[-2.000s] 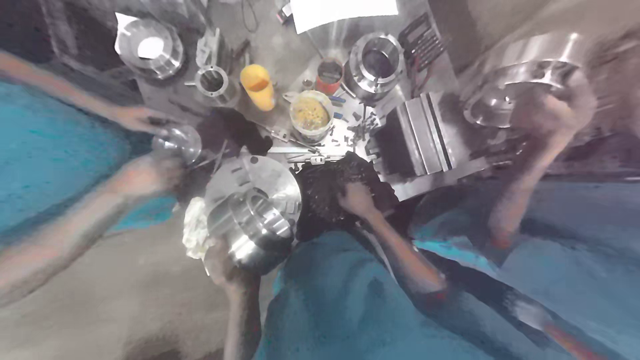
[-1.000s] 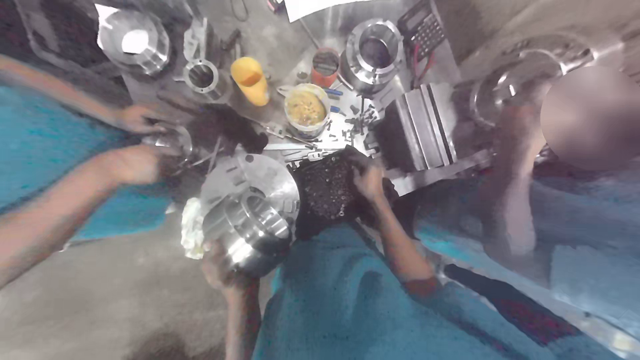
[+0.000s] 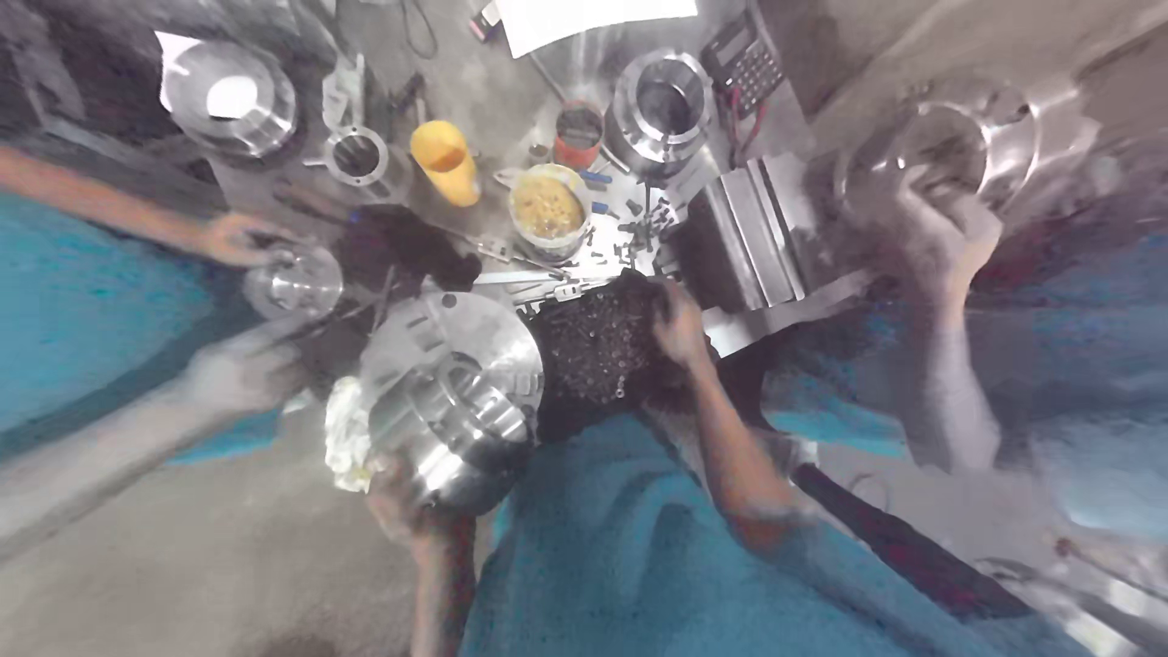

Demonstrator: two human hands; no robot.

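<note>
My left hand (image 3: pixel 397 502) is closed around the lower left side of a shiny turned metal housing (image 3: pixel 456 438), which lies over a flat round metal plate (image 3: pixel 488 338). A crumpled white cloth (image 3: pixel 347 438) is just left of that hand. My right hand (image 3: pixel 680 324) grips the right edge of a black bag (image 3: pixel 593 351) that lies open, with many small metal parts inside. Its fingertips are partly hidden by the dark fabric. Rulers or calipers (image 3: pixel 566 290) lie just beyond the bag, with scattered small screws (image 3: pixel 639 228) behind them.
A tub of yellowish grease (image 3: pixel 547 210), a yellow cup (image 3: pixel 447 164), a red can (image 3: pixel 578 132), a metal ring part (image 3: pixel 662 105) and a calculator (image 3: pixel 744 64) stand behind. A machine vise (image 3: pixel 753 237) is at right. Co-workers' hands hold metal parts at left (image 3: pixel 242 365) and right (image 3: pixel 954 219).
My right hand has moved from over the bag's contents to its right edge. My left hand stays on the housing. The co-worker's hand at right has moved about the large ring.
</note>
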